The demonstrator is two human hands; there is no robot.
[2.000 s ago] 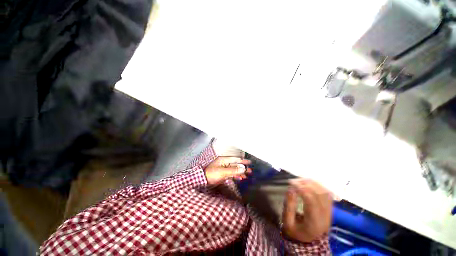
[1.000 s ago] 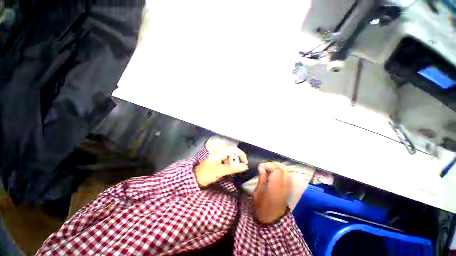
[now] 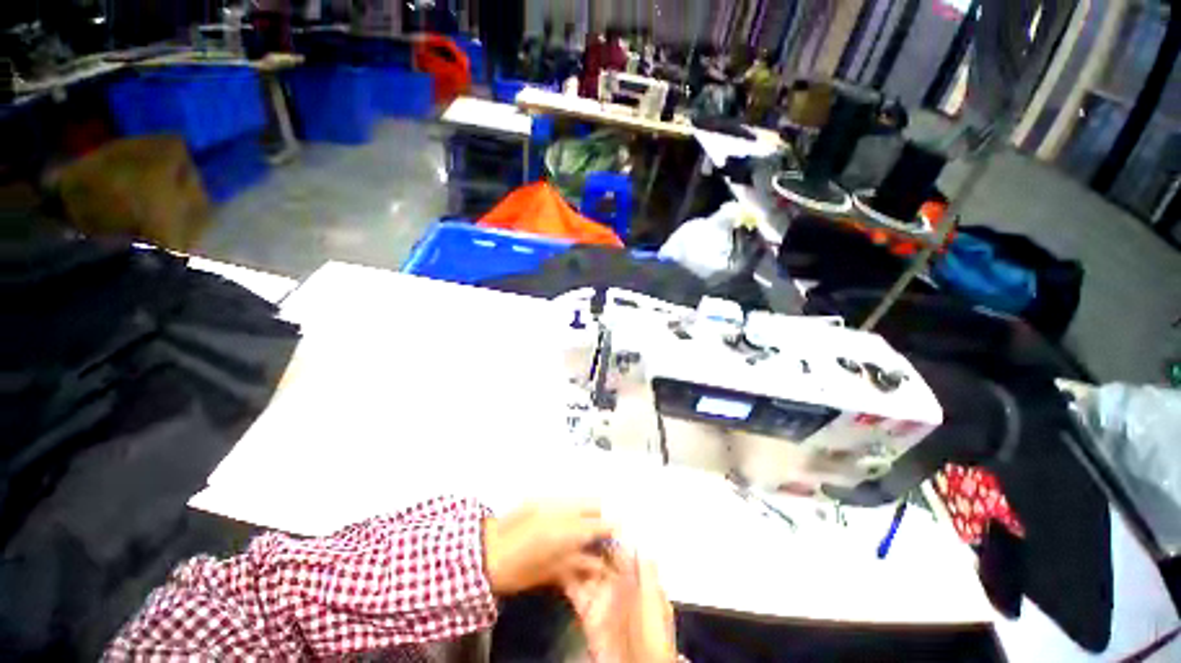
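My left hand (image 3: 541, 547) is in front of the table's near edge, its fingers closed around a tiny dark and silvery item (image 3: 602, 547), possibly a bobbin or bobbin case. My right hand (image 3: 628, 611) is close against it, fingertips at the same spot, blurred and cut off at the wrist by the lower edge. Whether it grips anything cannot be told. The white sewing machine (image 3: 777, 376) stands behind the hands on the white table (image 3: 402, 402), its screen lit. Its needle area is at the left end of the head.
A large black fabric heap (image 3: 117, 376) lies at the left. Snips (image 3: 775, 509) and a blue pen (image 3: 891, 528) lie near the machine. Dark thread cones (image 3: 842, 136) stand behind it. Blue bins (image 3: 194, 110), an orange cloth and other worktables are farther back.
The view has swung up from the lap to the machine and workshop. The hands, apart two seconds ago, came together and now show higher against the table's front edge.
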